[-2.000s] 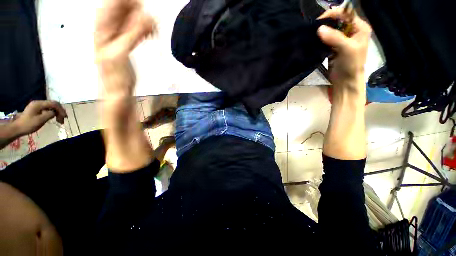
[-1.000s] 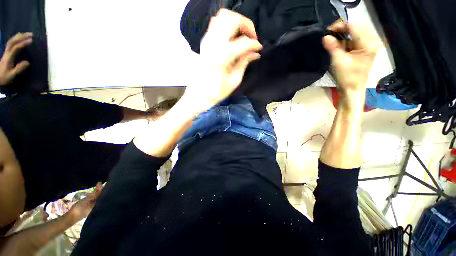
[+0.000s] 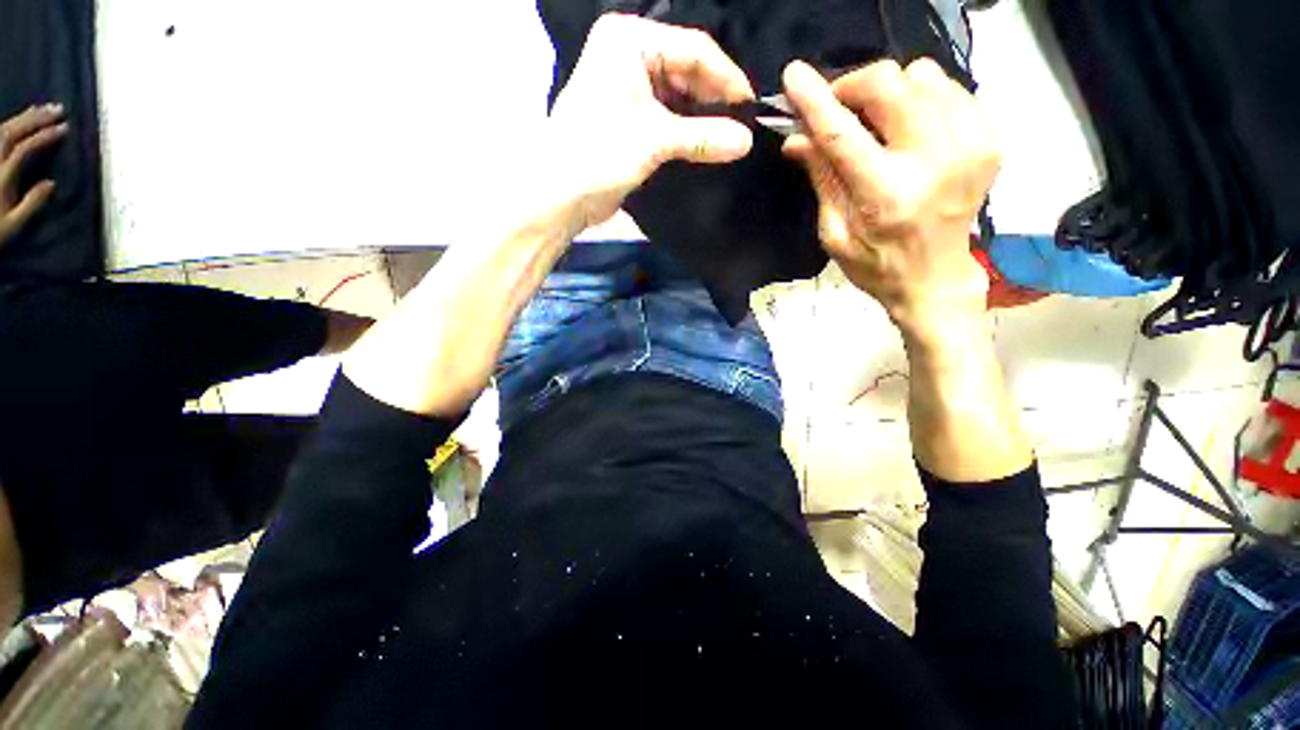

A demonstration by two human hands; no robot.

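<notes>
A black garment hangs over the front edge of the white table, its lower corner over my jeans. My left hand pinches a black edge of the garment between thumb and fingers. My right hand is closed close beside it, with small pale metal blades showing between the two hands at the garment edge. The blades look like thread snips; their grip is hidden in my right fist.
The white table spans the front. Hung black garments with hooks hang at the right. Another person's hand rests on black cloth at the far left. A metal stand, blue crate and hangers are lower right.
My left hand has come from the left onto the garment. My right hand has moved left to meet it, and the blades now show between them. The other person's arm has shifted.
</notes>
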